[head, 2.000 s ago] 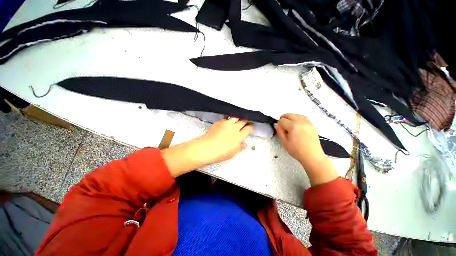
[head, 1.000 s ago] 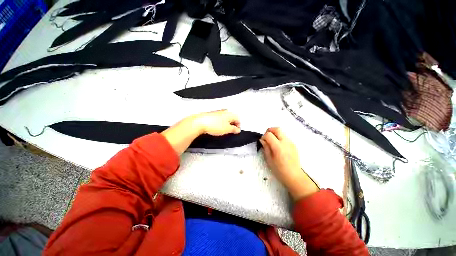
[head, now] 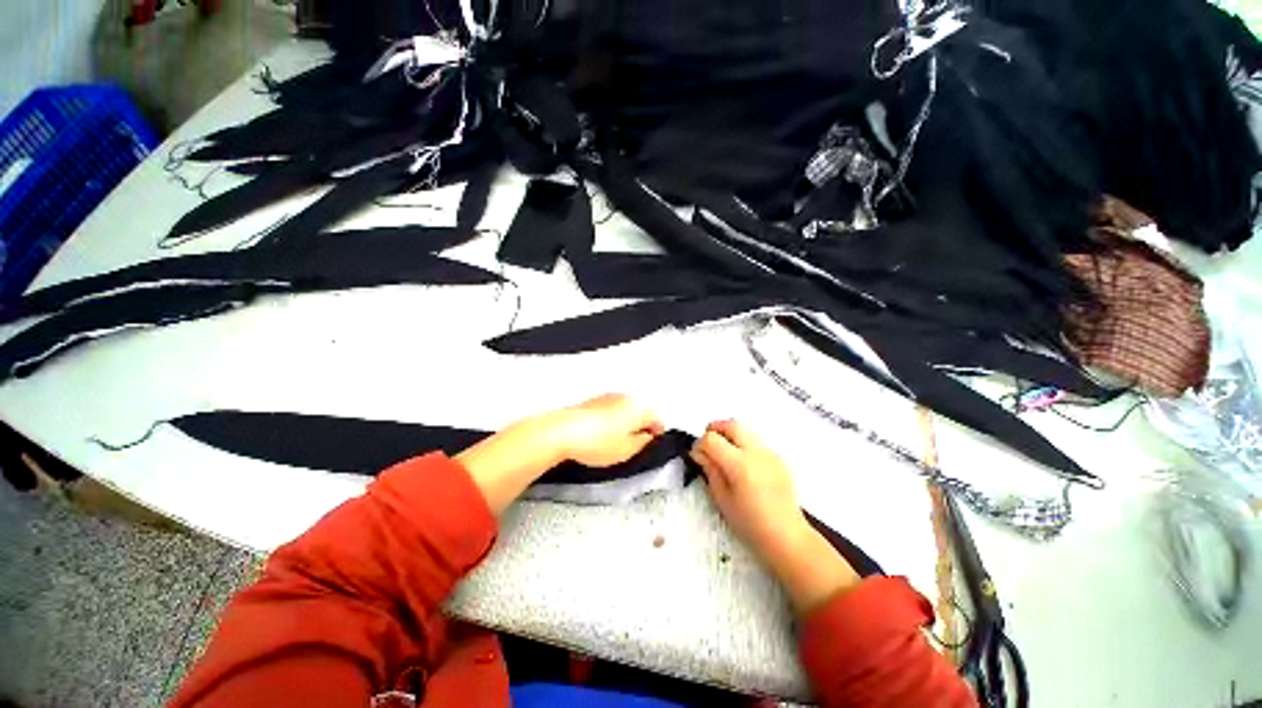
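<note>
A long black fabric band (head: 325, 443) lies along the near part of the white table, its pointed left end trailing a loose thread. A pale grey-white layer (head: 609, 490) shows along its near edge. My left hand (head: 609, 429) lies on the band, with thumb and fingertips pinching its upper edge. My right hand (head: 741, 470) pinches the band just to the right, close to the left fingertips. A dark end of the band comes out beyond my right wrist. The fingertips partly hide the fabric between them.
Fabric shears (head: 985, 609) lie at the right near a thin tan stick (head: 941, 526). A checked strip (head: 858, 432) curves beyond my right hand. A large black pile (head: 775, 125) fills the far side. Red-brown cloth (head: 1142, 318) and clear plastic (head: 1204, 533) lie right; a blue crate (head: 69, 173) stands left.
The view has tilted up, showing more of the black pile and the crate. My left hand moved from below the band onto it, and both hands stay close together on the band.
</note>
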